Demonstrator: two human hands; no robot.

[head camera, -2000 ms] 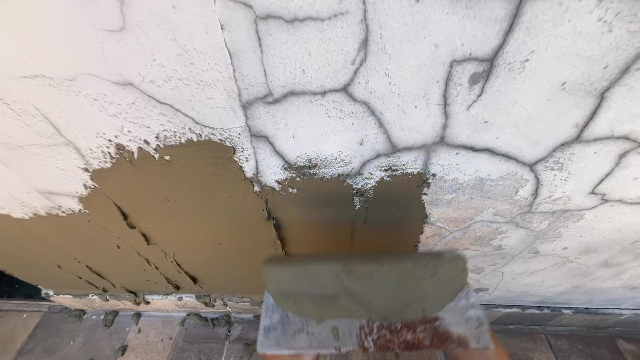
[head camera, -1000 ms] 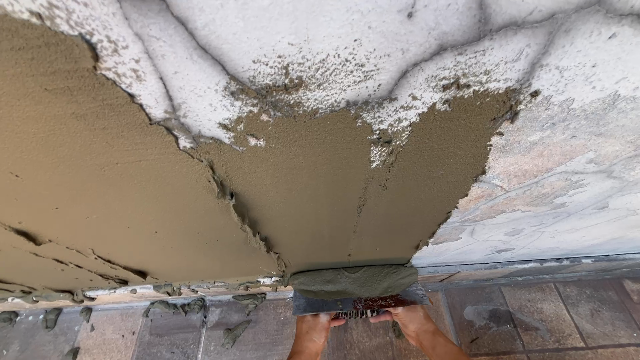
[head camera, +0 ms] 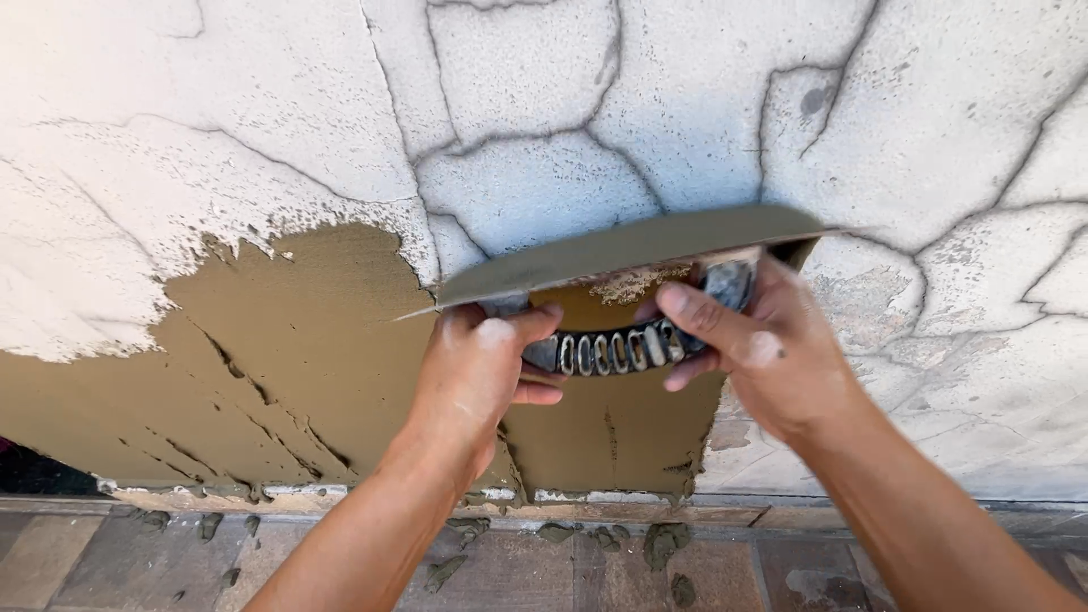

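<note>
My left hand [head camera: 489, 353] grips the left end of the ribbed black handle of a wide plastering trowel [head camera: 616, 353]. The handle's right end is held by my right hand [head camera: 744, 340], its thumb on the near side. Along the blade's upper edge lies a thick roll of wet grey-brown mortar [head camera: 637, 242]. The blade is tilted, right end higher, against or close to the white cracked wall [head camera: 527, 195]; contact cannot be told. Below and left of it, a smoothed mortar coat [head camera: 280, 340] covers the wall, with several dark gouges.
A ledge [head camera: 297, 501] runs along the foot of the wall. Dropped mortar lumps [head camera: 667, 544] lie on the tiled floor [head camera: 501, 578] below. At the far left is a dark gap [head camera: 42, 472]. The wall at the right [head camera: 935, 391] shows stone-patterned patches.
One second ago the trowel was at the foot of the wall in both hands; now it is higher, at the coat's upper edge. The view has shifted widely.
</note>
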